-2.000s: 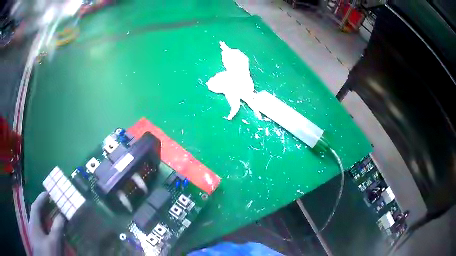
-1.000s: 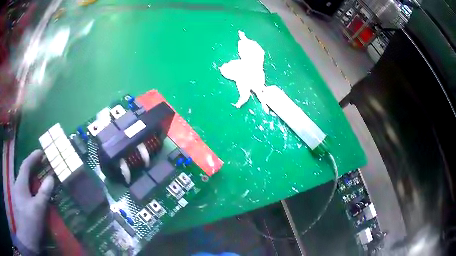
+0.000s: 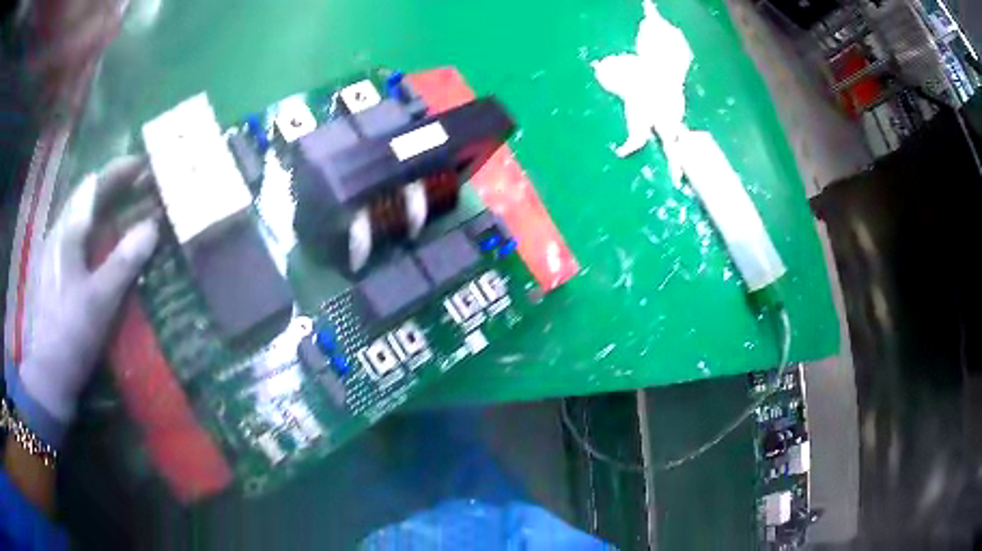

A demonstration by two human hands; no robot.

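The green circuit board (image 3: 323, 312) lies tilted on a red foam pad (image 3: 528, 221) at the left of the bench. It bears a large dark choke housing (image 3: 431, 140) with a white sticker and copper-red windings, white blocks (image 3: 197, 167) and a black block (image 3: 239, 282). My left hand (image 3: 81, 274), in a white glove, grips the board's left edge beside the white blocks, thumb near them; some fingers are hidden. My right hand is not clearly in view; a blurred skin-toned shape shows at the top left edge, and I cannot tell what it is.
A white glue tube (image 3: 732, 207) with a thin hose lies on the green bench mat (image 3: 635, 312) at right, touching a crumpled white rag (image 3: 653, 81). White glue smears surround them. Another populated board (image 3: 783, 457) lies below the bench's right edge. A dark shape stands at far right.
The board, foam and my left hand appear higher and further right in view. The tube and rag also shift right, so the view has turned. A blurred shape appears at the top left.
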